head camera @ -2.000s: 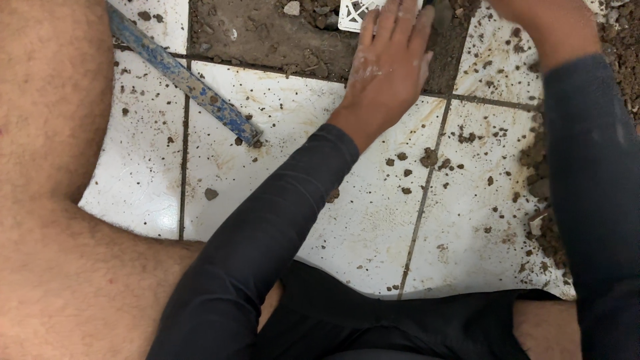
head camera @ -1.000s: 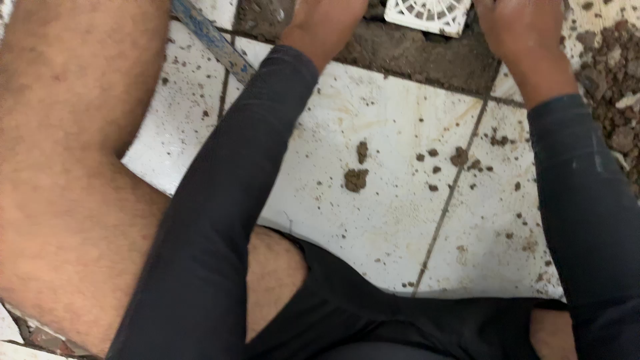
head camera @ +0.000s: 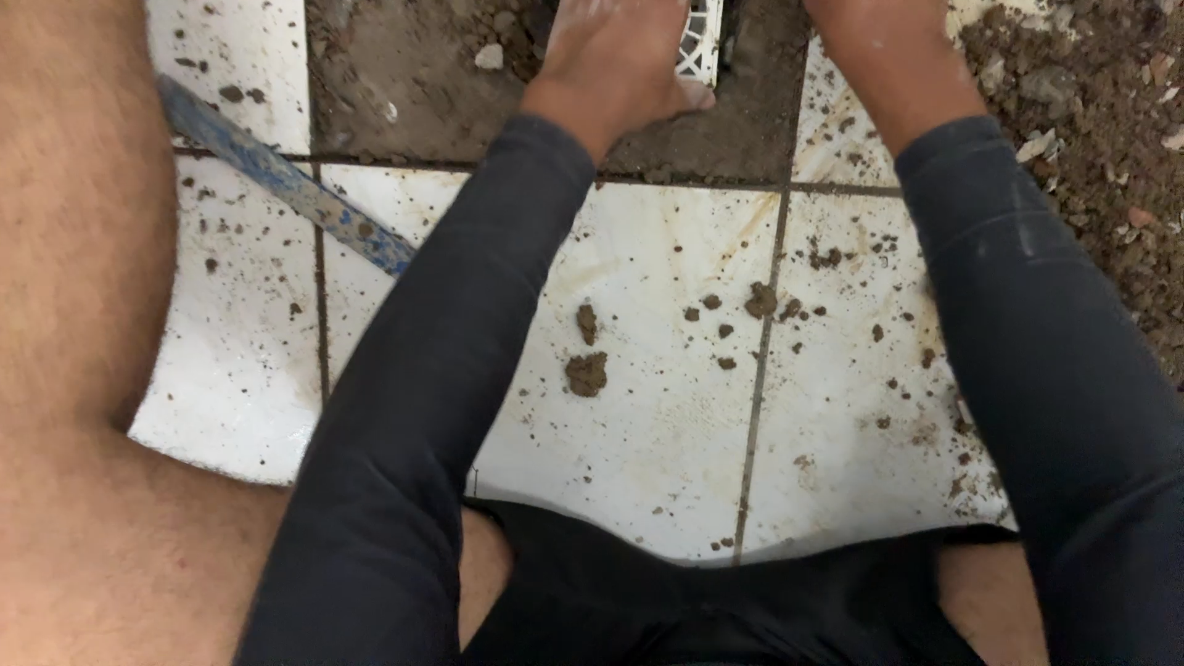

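Note:
A white slotted floor drain grate (head camera: 700, 42) shows at the top edge of the head view, set in a bare patch of wet brown mortar (head camera: 416, 102). My left hand (head camera: 624, 60) lies over the grate's left part, its thumb at the near corner; its other fingers are hidden or cut off, so any grip cannot be told. To the right, apart from the visible part of the grate, my right hand (head camera: 883, 46) reaches past the top edge, with its fingers out of view.
White floor tiles (head camera: 647, 444) with mortar crumbs lie in front of me. A worn blue metal bar (head camera: 287, 185) rests at the left, partly under my left forearm. Rubble and soil (head camera: 1101, 157) are heaped at the right. My bare leg (head camera: 74, 277) borders the left side.
A second ago my left hand was left of the grate; now it covers the grate's left part. Mortar lumps lie on the middle tile where two seconds ago my left forearm reached across.

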